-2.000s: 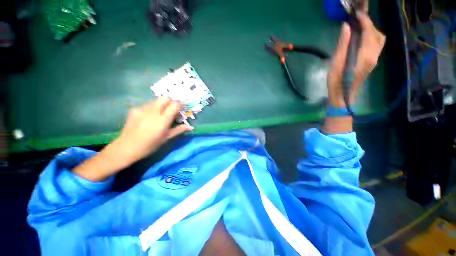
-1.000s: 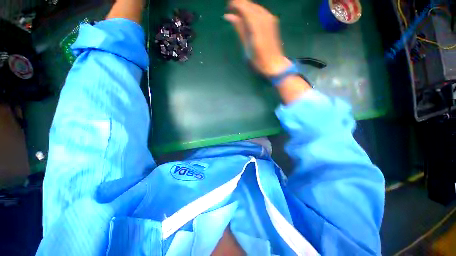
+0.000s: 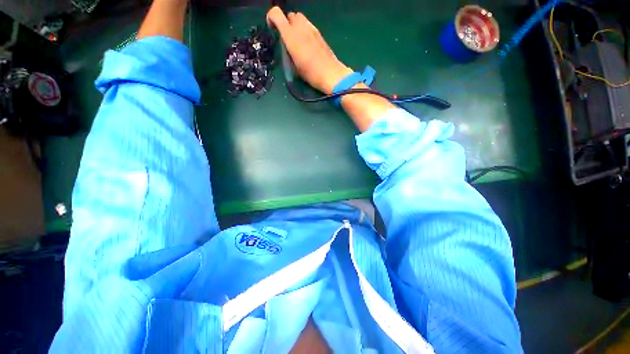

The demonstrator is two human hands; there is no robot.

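My right hand (image 3: 307, 52) is at the top centre, closed around the dark handle of the soldering iron (image 3: 286, 63). The iron's tip does not show. Its black cord (image 3: 311, 99) curves under the wrist to the right. A heap of small black components (image 3: 250, 63) lies just left of this hand, not touching it. My left forearm reaches up past the top edge at the upper left, so my left hand is out of the picture. No circuit board shows clearly.
A blue tip-cleaning tin (image 3: 457, 41) stands at the upper right. Part of the nippers' black handle (image 3: 434, 103) shows beside my right wrist. A coiled blue cord (image 3: 528, 26) crosses above the dark tray (image 3: 575, 162). A dark round object (image 3: 44, 90) is at far left.
The circuit board has left the middle of the mat. My left hand has gone beyond the top edge. My right hand has moved left from the tin to beside the component heap.
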